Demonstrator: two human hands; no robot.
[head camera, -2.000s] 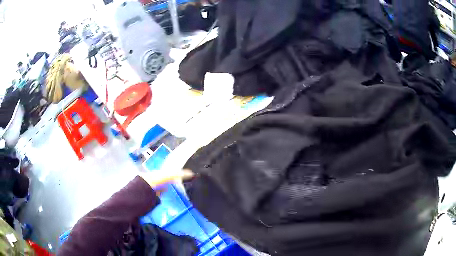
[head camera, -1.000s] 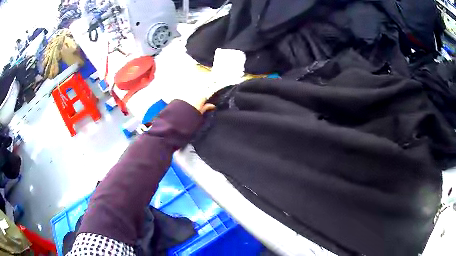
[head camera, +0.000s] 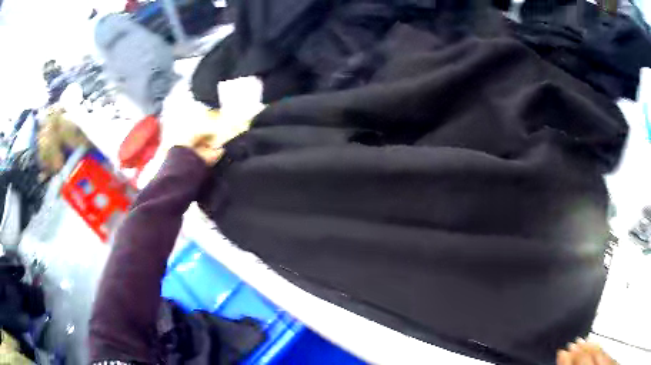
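Note:
A wide black garment piece (head camera: 400, 207) lies spread over the white table, with soft folds running across it. My left hand (head camera: 208, 150), in a dark maroon sleeve, is at the garment's left edge; its fingers are blurred and partly hidden against the cloth, which it appears to pinch. My right hand (head camera: 585, 353) is cut off by the bottom edge at the lower right; only some fingers show, beside the cloth's lower right corner, and its grip cannot be told.
More dark cloth (head camera: 314, 43) is heaped behind. A blue bin (head camera: 214, 281) with dark cloth is below the table's white edge (head camera: 285, 285). A red stool (head camera: 96, 196), a round red seat (head camera: 140, 142) and a grey machine (head camera: 135, 53) are at left. A white piece (head camera: 240, 94) lies behind my left hand.
The view has shifted, and my left hand has moved from the cloth's near left corner up along its left edge. The garment lies spread wider. My right hand has come into view at bottom right.

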